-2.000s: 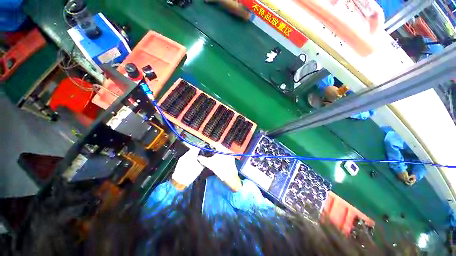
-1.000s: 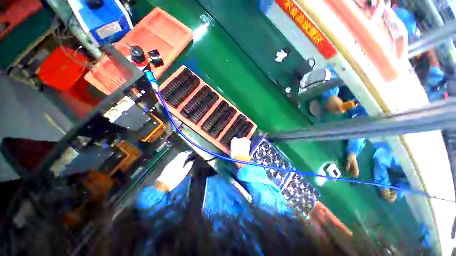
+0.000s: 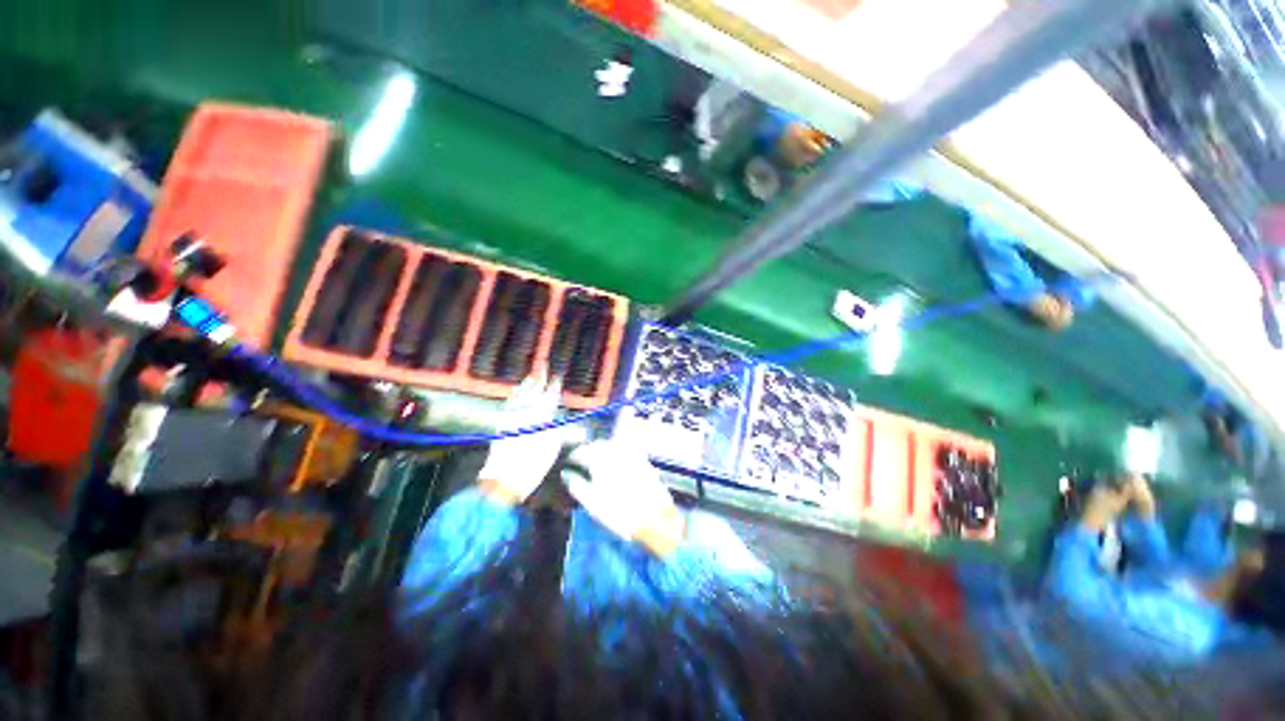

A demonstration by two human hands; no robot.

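Observation:
My left hand [image 3: 524, 440], in a white glove, is at the near edge of the salmon-orange bin [image 3: 482, 321], its fingertips pointing up at the bin's right part. My right hand [image 3: 620, 490], also white-gloved, is just right of it, in front of the blister trays. A small dark patch shows between the hands; blur hides whether it is a held part. Black ribbed-looking rows [image 3: 440, 313] fill the four bin compartments. Two blue-edged blister trays [image 3: 688, 387] with black-and-silver parts lie right of the bin.
A blue hose [image 3: 423, 438] crosses over my left hand. An orange tray [image 3: 233, 211] and a blue-and-white machine [image 3: 71, 197] are at left, station fixtures [image 3: 212, 448] lower left. Another orange bin [image 3: 891, 472] holds dark parts at right. A grey post [image 3: 846, 176] slants across; other workers' hands show at right.
The view has turned, so the bin row lies flatter. My right hand has come back from the bin's right end to beside my left hand. My left hand is now at the bin's near edge.

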